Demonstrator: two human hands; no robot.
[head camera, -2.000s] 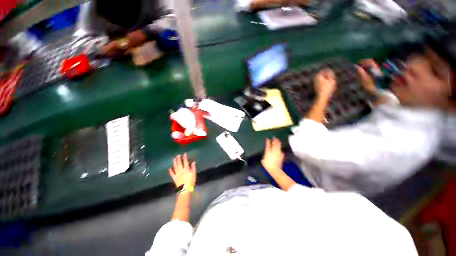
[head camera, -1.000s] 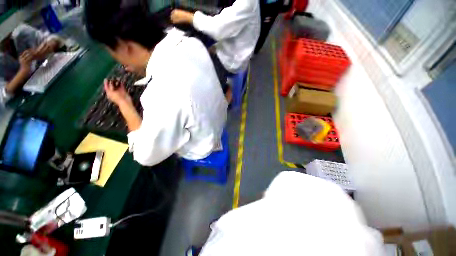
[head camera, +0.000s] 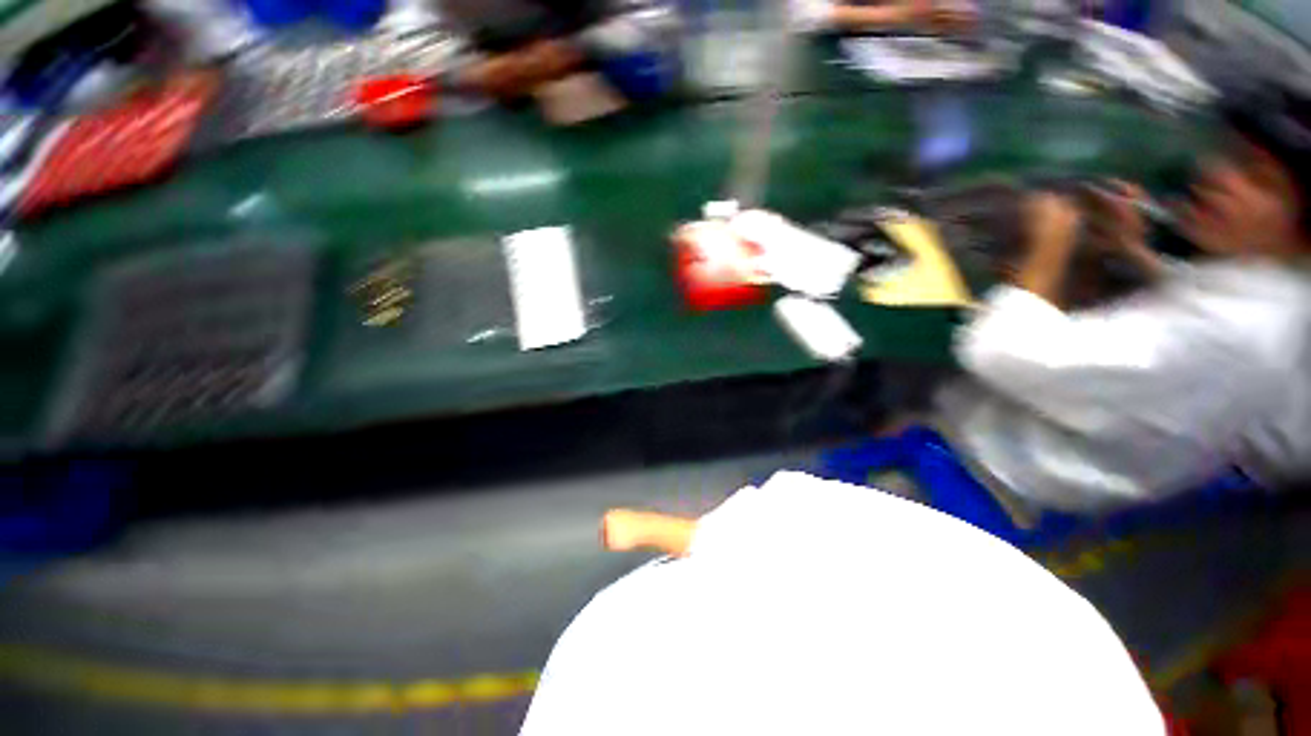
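Note:
My left hand (head camera: 644, 531) is small and blurred, poking out from my white clothing below the bench edge; its fingers cannot be made out. My right hand is out of view. On the green bench (head camera: 431, 385) lie a filled dark blister tray (head camera: 194, 338) at left and a long white label strip (head camera: 545, 288) on a clear tray. A few small yellowish pieces (head camera: 384, 291) lie between them. A small red bin (head camera: 719, 273) holds white crumpled material. A white power strip (head camera: 817, 328) lies beside it, and a yellow sheet (head camera: 920, 273) further right.
A co-worker in white (head camera: 1121, 381) sits at right, hands over a dark tray (head camera: 992, 216). Blue stools (head camera: 935, 467) stand below the bench edge. Across the bench are red trays (head camera: 122, 144), another small red bin (head camera: 396, 101) and other people's arms. A yellow floor line (head camera: 288, 697) crosses the aisle.
The view has swung from the aisle and red tray stacks back to the bench. Two seconds ago both my hands were spread at the bench edge; now only one shows, lower down.

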